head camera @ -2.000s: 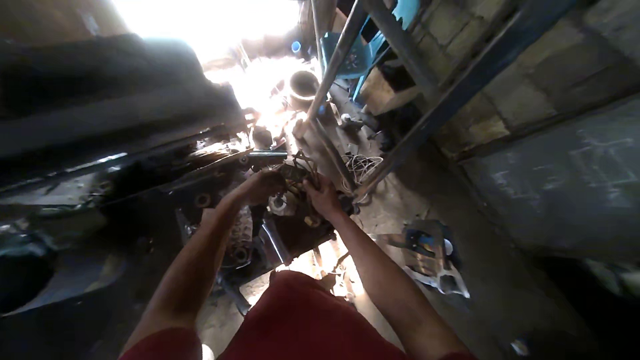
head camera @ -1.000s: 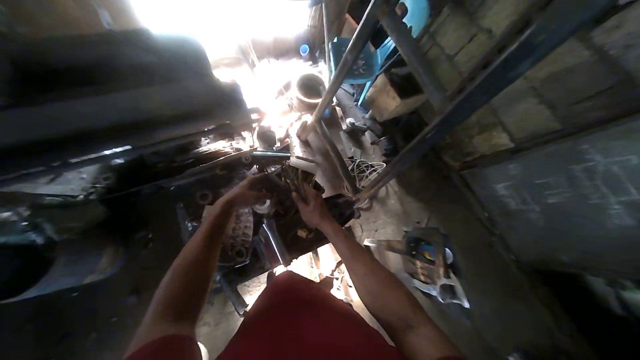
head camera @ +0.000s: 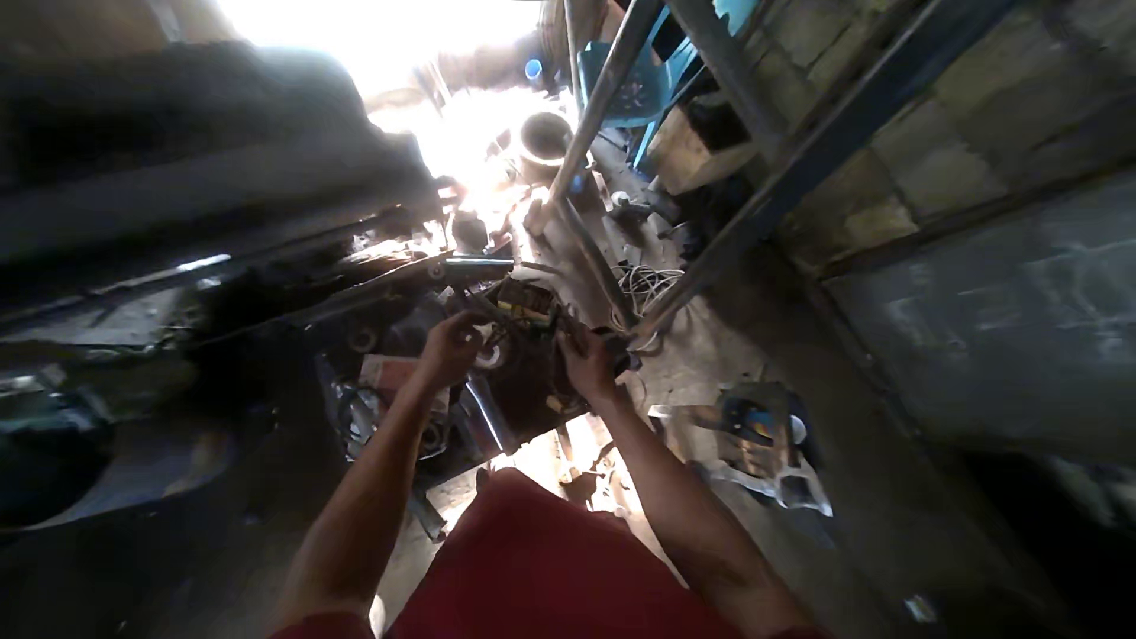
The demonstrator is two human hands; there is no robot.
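Note:
Both my hands are over a dark, cluttered workbench. My left hand has its fingers curled beside a pale ring-shaped part; whether it grips something small is unclear. My right hand is at the bench's right part, its fingers near a dark object that I cannot make out. Between and beyond the hands lies a small dark and yellow box-like thing. A shiny metal tube lies between my forearms, and a reddish flat piece is under my left wrist.
A metal frame slants up on the right. Coiled pale cable lies on the floor beside it. A blue plastic chair and a wooden block stand behind. Tools lie at lower right. A large dark machine body fills the left.
My hands were close together over the bench; now they are farther apart, with the dark and yellow box-like thing showing between them.

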